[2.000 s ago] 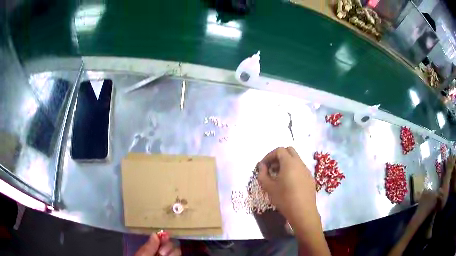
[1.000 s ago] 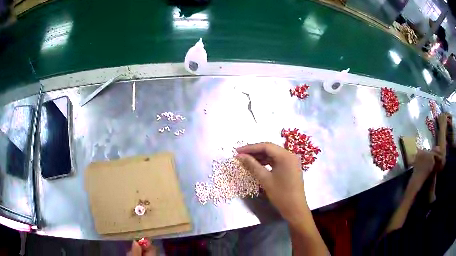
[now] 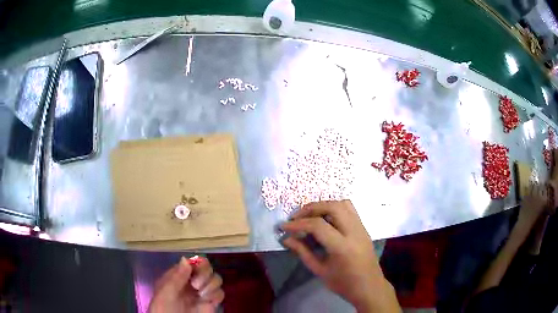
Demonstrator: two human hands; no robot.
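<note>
My left hand (image 3: 186, 286) is at the bottom edge, below the cardboard pad (image 3: 177, 189), and pinches a red-and-white piece (image 3: 194, 260) between thumb and finger. My right hand (image 3: 333, 250) is at the near edge of the wide heap of small white parts (image 3: 318, 171). Its thumb and forefinger are nearly together; whether something small is between them cannot be told. A round white glue cap (image 3: 182, 211) sits on the cardboard with brown stains by it. A red-and-white heap (image 3: 401, 151) lies right of the white parts.
A smartphone (image 3: 77, 107) lies at left. A grey blade (image 3: 147, 44), a thin stick (image 3: 189, 55), sparse white bits (image 3: 237, 85) and a dark curved tool (image 3: 345, 82) lie farther back. White bottles (image 3: 279, 17) stand along the belt. Another person's hands (image 3: 535, 197) work at far right.
The view has shifted, so the table sits higher. My right hand has moved from over the white heap to its near edge. My left hand shows more and still holds the red-and-white piece.
</note>
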